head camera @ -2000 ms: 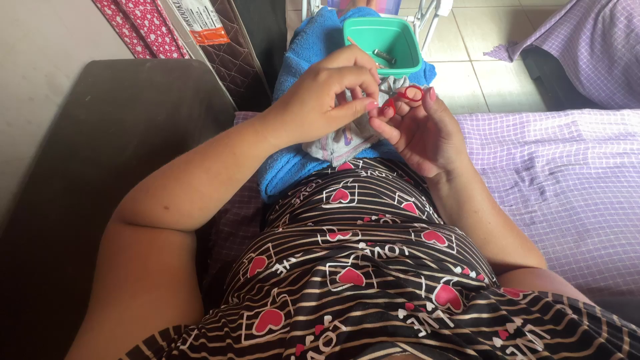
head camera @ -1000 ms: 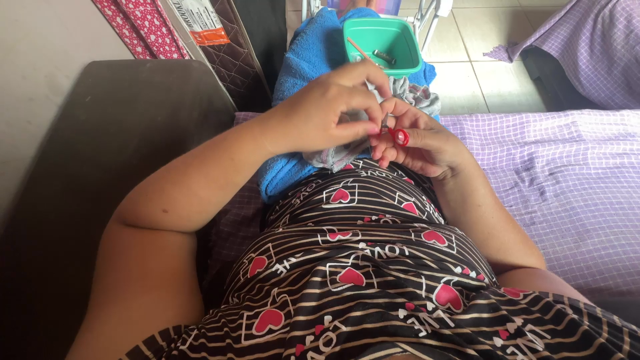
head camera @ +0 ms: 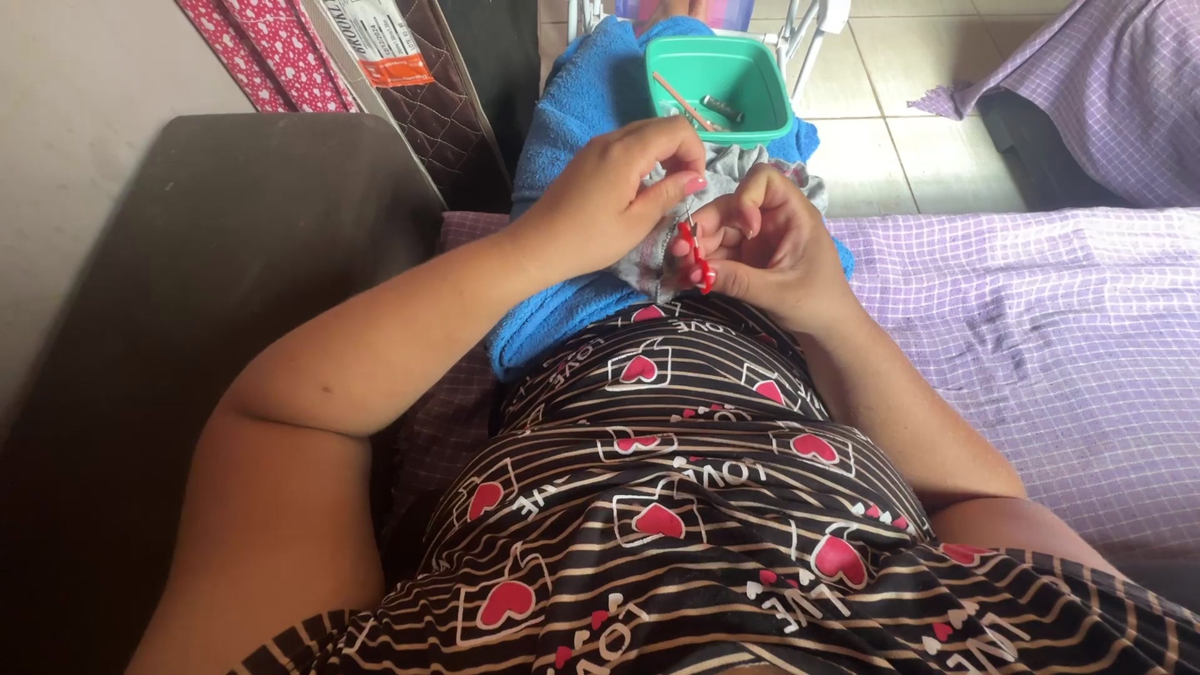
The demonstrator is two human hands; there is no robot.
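Note:
My right hand [head camera: 778,248] is raised over my lap with its fingers curled. Between its thumb and fingers are the red handles of small scissors [head camera: 697,259], seen nearly edge-on, their metal end towards my left hand. My left hand [head camera: 633,192] is bent at the wrist just left of and above the scissors, its thumb and forefinger drawn close together near the metal end. Whether a small thing lies between these fingertips cannot be made out. Under both hands lie a grey cloth [head camera: 736,164] and a blue towel [head camera: 586,103] across my legs.
A green plastic tub [head camera: 784,108] stands on the towel, with a thin stick [head camera: 682,100] and a small dark item [head camera: 722,109] inside. A dark furniture panel [head camera: 281,187] is at left. Purple checked fabric [head camera: 1031,328] covers the seat at right. White metal frame parts [head camera: 814,42] stand beyond.
The scissors' red loops showed flat and raised two seconds ago; now they are turned edge-on and lower. My right hand's fingers have shifted around them, and both hands remain close together.

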